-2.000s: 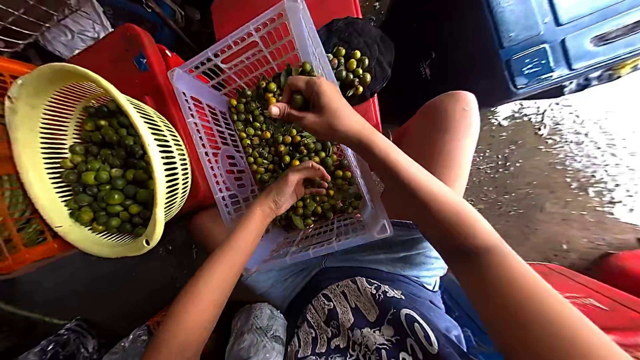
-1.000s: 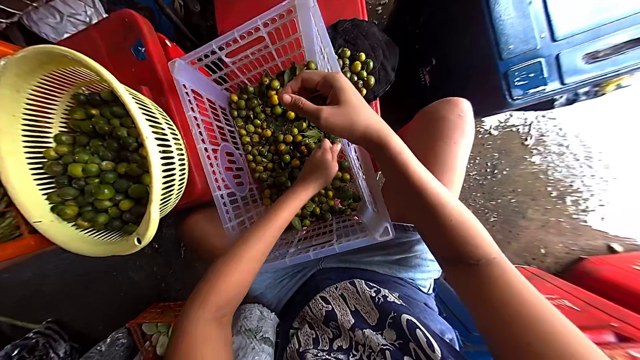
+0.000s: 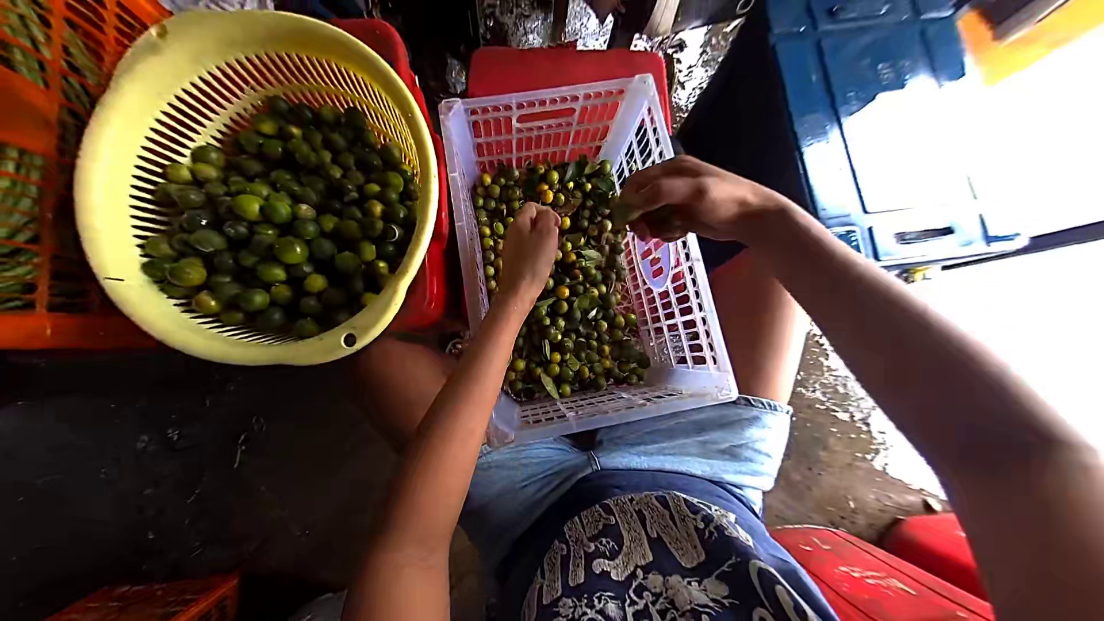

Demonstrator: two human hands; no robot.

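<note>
A white plastic crate [image 3: 716, 379] rests across my lap, holding small green and orange citrus fruits [image 3: 586, 345] with some leaves. My left hand [image 3: 530, 246] is over the fruits near the crate's middle, its fingers curled; whether anything is inside them is hidden. My right hand [image 3: 677, 198] is at the crate's right wall, fingers bent down around something dark green that I cannot make out clearly. To the left, a yellow plastic colander basket [image 3: 112, 216] holds larger-looking dark green citrus fruits [image 3: 289, 250].
Orange plastic crates stand at the far left [image 3: 86, 331] and lower left [image 3: 172, 599]. Red plastic containers lie behind the white crate [image 3: 569, 69] and at the lower right [image 3: 871, 573]. A blue plastic container [image 3: 862, 112] is at the upper right, beside wet ground [image 3: 828, 448].
My right hand has moved from over the fruits to the crate's right wall. My left hand is now farther up over the fruits. The view has shifted and turned.
</note>
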